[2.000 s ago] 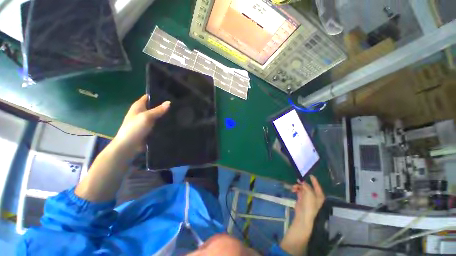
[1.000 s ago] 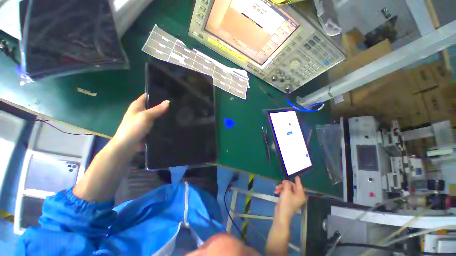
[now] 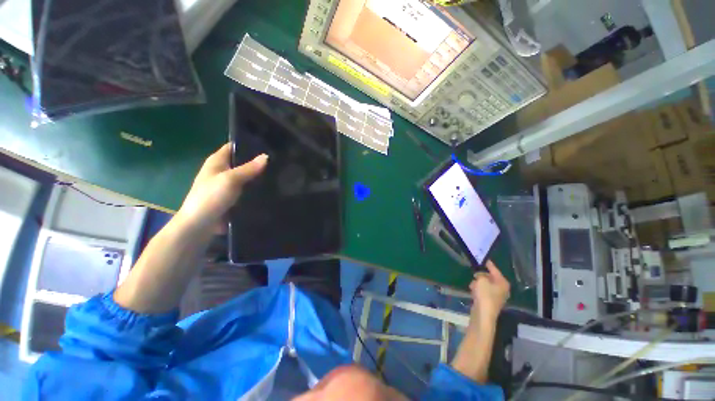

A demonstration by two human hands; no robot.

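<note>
A large dark tablet or panel (image 3: 294, 188), unlit, is held at its left edge by my left hand (image 3: 219, 184), thumb on its face. A smaller lit tablet (image 3: 464, 211) with a white screen and small blue marks lies tilted at the right of the green bench. My right hand (image 3: 490, 291) is at its lower end, fingertips gripping the corner. A thin dark tool (image 3: 419, 225) and a small blue triangle (image 3: 361, 191) lie between the two tablets.
An oscilloscope (image 3: 462, 74) stands behind, with a label sheet (image 3: 313, 98) below it. A bagged black panel (image 3: 114, 59) is upper left. A clear plastic sleeve (image 3: 517, 239) lies at the right edge. A metal post (image 3: 596, 106) and blue cable (image 3: 482, 168) are near.
The lit tablet has swung to a more slanted angle, its lower end shifted right, and my right hand has moved right with it. The dark tablet in my left hand has barely moved.
</note>
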